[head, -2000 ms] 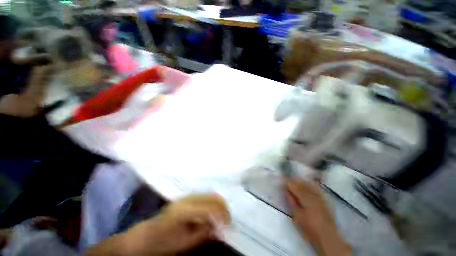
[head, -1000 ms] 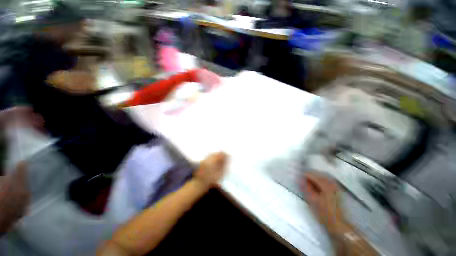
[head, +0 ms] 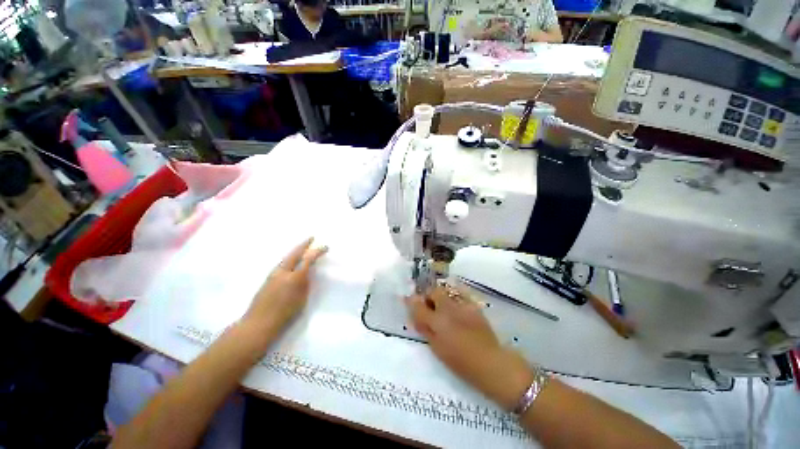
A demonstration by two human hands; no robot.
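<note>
The white sewing machine head (head: 491, 188) stands at centre right. Its presser foot and needle area (head: 425, 272) is partly hidden by my right hand. My right hand (head: 456, 333) lies just in front of the foot with curled fingers; a small dark spot shows at the fingertips, but I cannot tell whether it is a tool. My left hand (head: 285, 294) rests on the white table (head: 210, 298) left of the foot, fingers extended and slightly apart. Any sheer white fabric under the fingers cannot be told from the white surface.
A red bin (head: 105, 228) with white and pink-edged fabric (head: 153, 237) is at left. A lamp head (head: 373, 180) hangs left of the machine. Tweezers (head: 509, 298), black-handled scissors (head: 561, 285), a brown stick (head: 610, 316) and a pen (head: 615, 291) lie under the arm. Two people sit behind.
The view has swung right and steadied, bringing the machine to the centre. My left hand has moved from the table's front edge onto the tabletop. My right hand is now at the presser foot.
</note>
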